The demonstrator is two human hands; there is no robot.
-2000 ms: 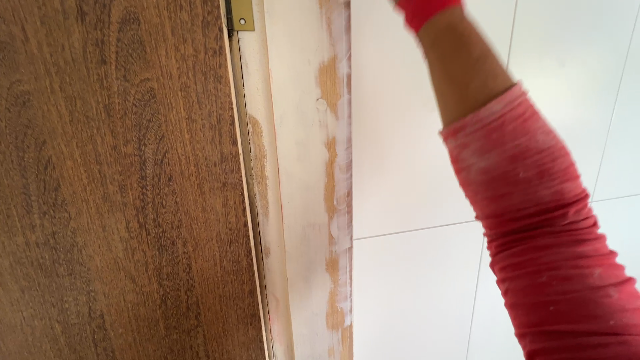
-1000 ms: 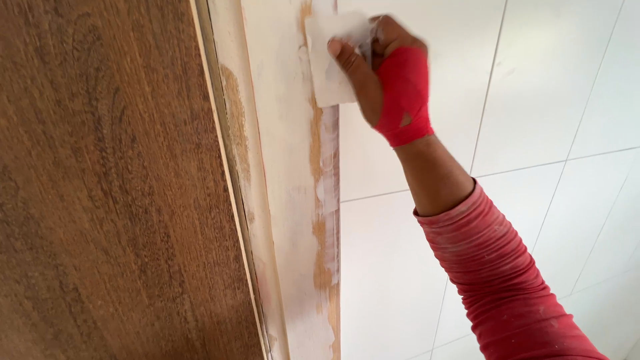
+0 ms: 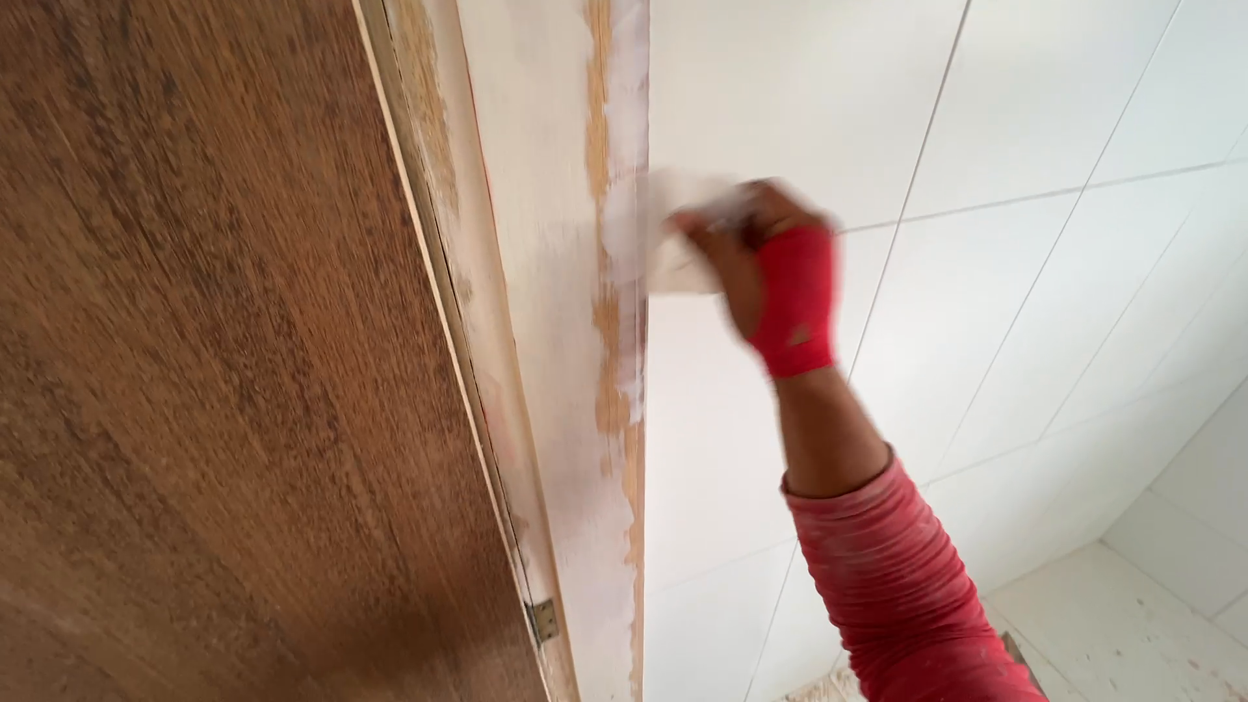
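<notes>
My right hand (image 3: 770, 263), wrapped in a red band across the palm and wrist, grips a pale flat spreader (image 3: 687, 234), blurred by motion. The spreader's left edge is at the outer edge of the door frame (image 3: 546, 292), where white filler (image 3: 624, 234) covers part of a strip of bare tan wood. Whether it touches the frame is hard to tell. Patches of bare wood (image 3: 612, 390) show above and below the filler. My left hand is out of view.
A brown wood-grain door (image 3: 244, 341) fills the left side. A metal hinge (image 3: 543, 620) sits low between door and frame. White wall tiles (image 3: 994, 292) with thin joints stretch to the right, down to a pale, spotted floor (image 3: 1121, 624).
My right hand was at the top edge at first, then came down with the spreader over the frame's face. The spreader is now at the frame's outer edge. The view has shifted downward.
</notes>
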